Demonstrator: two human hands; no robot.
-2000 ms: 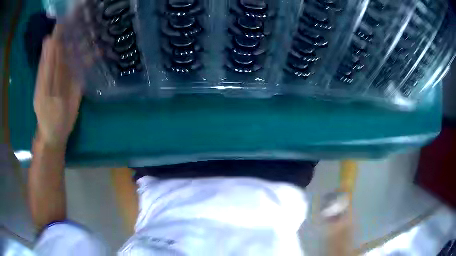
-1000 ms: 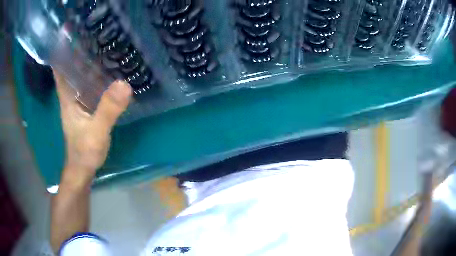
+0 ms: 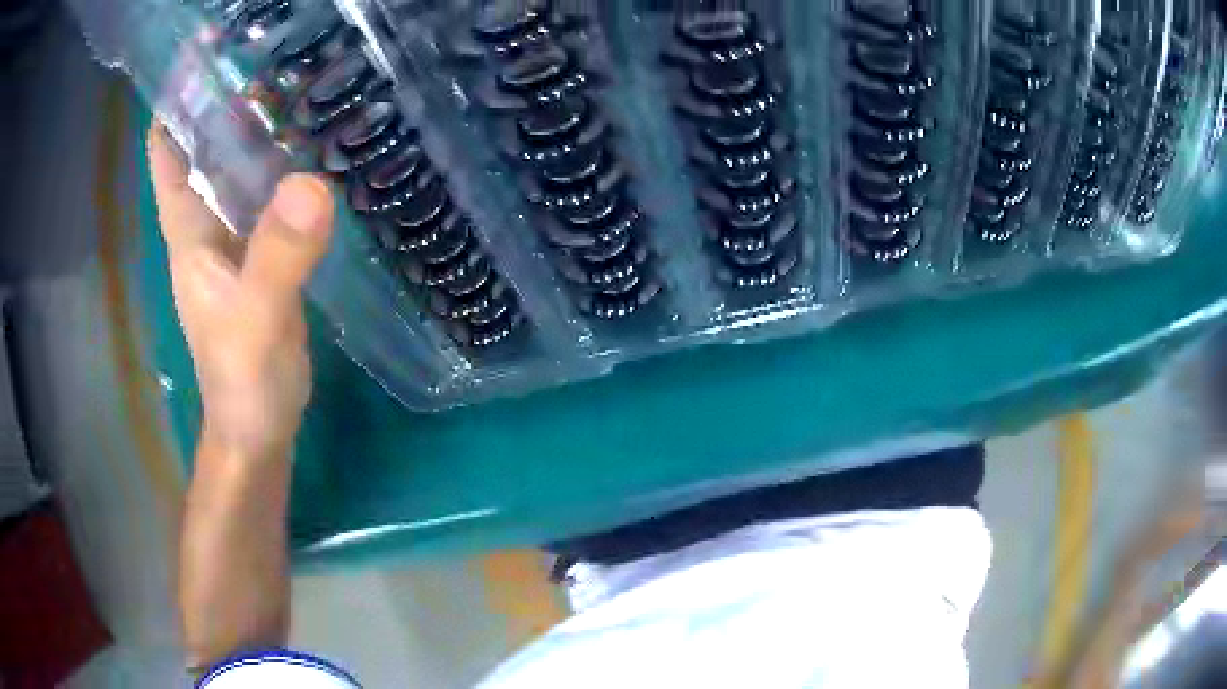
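A large clear ribbed plastic tray (image 3: 646,256) lies tilted over the green surface and runs out of the top of the picture. It holds several long columns of glossy black curved parts (image 3: 747,175) with bright spots. My left hand (image 3: 256,283) is bare and grips the tray's left edge, thumb on top, the fingers hidden behind the plastic. My right forearm shows blurred at the lower right edge. My right hand is too blurred and cut off by the picture's edge to read.
The green mat's front edge (image 3: 754,417) curves across in front of my white top. The grey floor with yellow lines (image 3: 1072,538) shows beyond it. A dark red object (image 3: 54,606) is at the lower left.
My left hand has gone from lying flat by the tray to gripping its left edge. The tray's near edge now shows lower. My right arm has moved outward to the right edge.
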